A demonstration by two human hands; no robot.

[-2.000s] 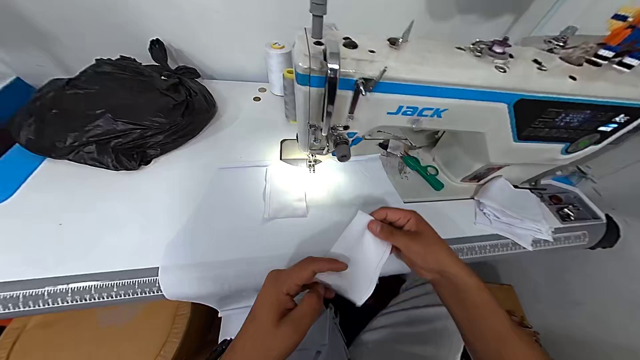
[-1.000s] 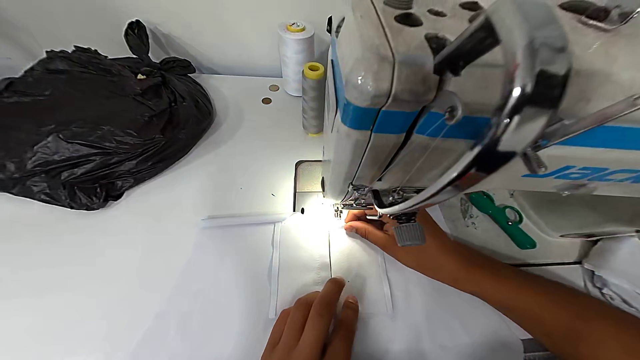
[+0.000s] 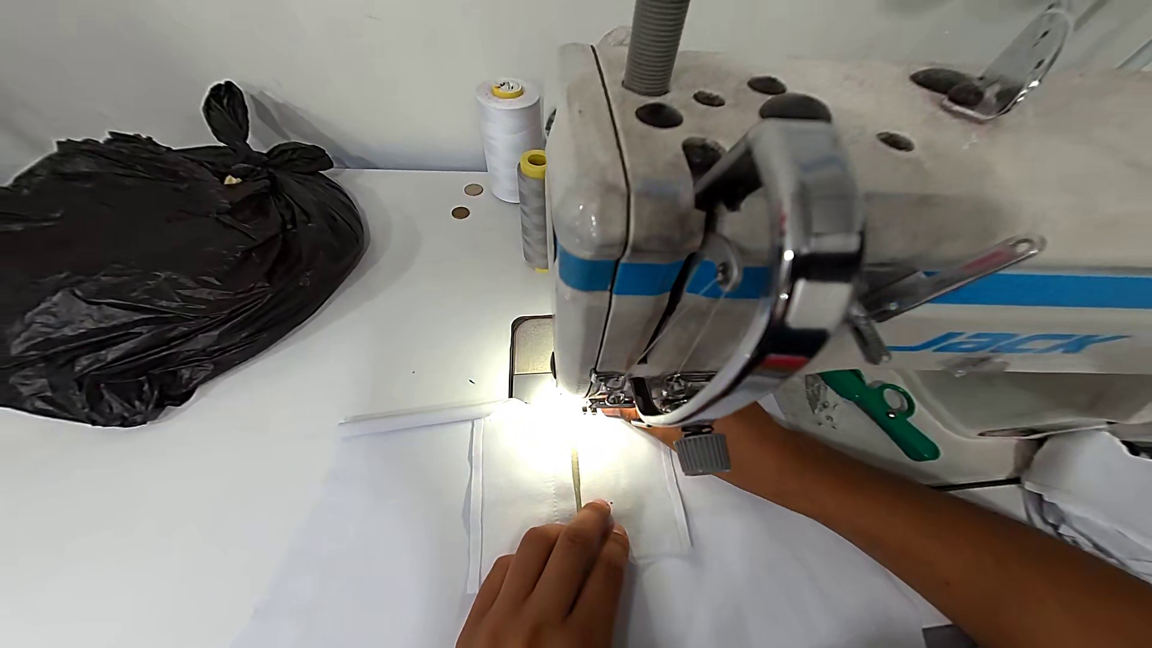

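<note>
Two white fabric pieces lie side by side on a larger white cloth (image 3: 387,531) under the Jack sewing machine (image 3: 846,216). My left hand (image 3: 558,576) rests flat with its fingertips on the right piece (image 3: 643,513), close to the narrow gap beside the left piece (image 3: 517,513). My right hand (image 3: 666,434) reaches behind the machine's head at the presser foot (image 3: 594,405); most of its fingers are hidden, so its hold cannot be told. Bright lamp light washes out the fabric around the needle.
A knotted black plastic bag (image 3: 180,279) sits at the left. A white thread cone (image 3: 510,139) and a grey thread cone (image 3: 534,211) stand beside the machine head. Green thread snips (image 3: 882,414) lie under the arm; white fabric (image 3: 1089,486) is heaped at the right.
Two seconds ago both hands held a white piece in front of the machine; it now lies beside the other piece at the needle. The view has moved much closer. Since one second ago the hands have barely moved.
</note>
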